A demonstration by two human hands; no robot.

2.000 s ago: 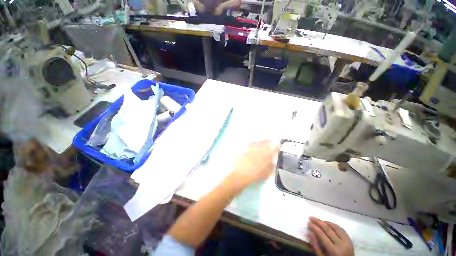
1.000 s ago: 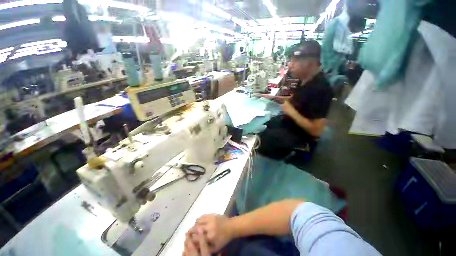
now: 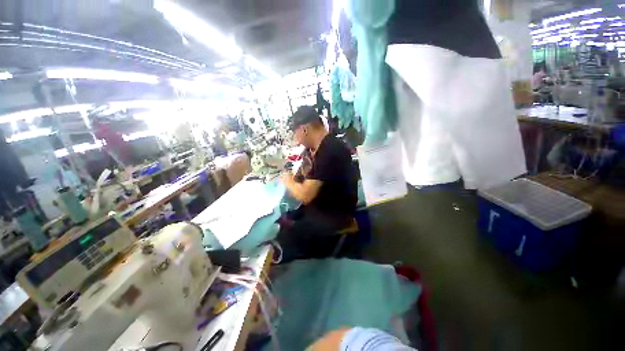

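Observation:
My right forearm shows at the bottom edge, with a light blue sleeve; the hand is cut off. My left hand is out of the picture. The off-white sewing machine head [image 3: 147, 281] stands at the lower left, its needle end out of view. A control box [image 3: 79, 257] with a green display is behind it. Sea-green fabric [image 3: 336, 298] is spread low, right of the table edge. Black snips [image 3: 213, 340] lie near the front table edge, beside purple and yellow tools [image 3: 219, 306].
A person in black [image 3: 322, 178] sits at the neighbouring table with pale green fabric [image 3: 240, 212]. A sea-green garment [image 3: 373, 75] and a white garment [image 3: 452, 116] hang at upper right, with a printed sheet [image 3: 382, 171]. A blue lidded box [image 3: 528, 226] stands on the floor.
The view has turned right. The machine has shifted left, and the scissors and needle area have mostly left view. My right arm has dropped to the bottom edge; its hand is no longer seen.

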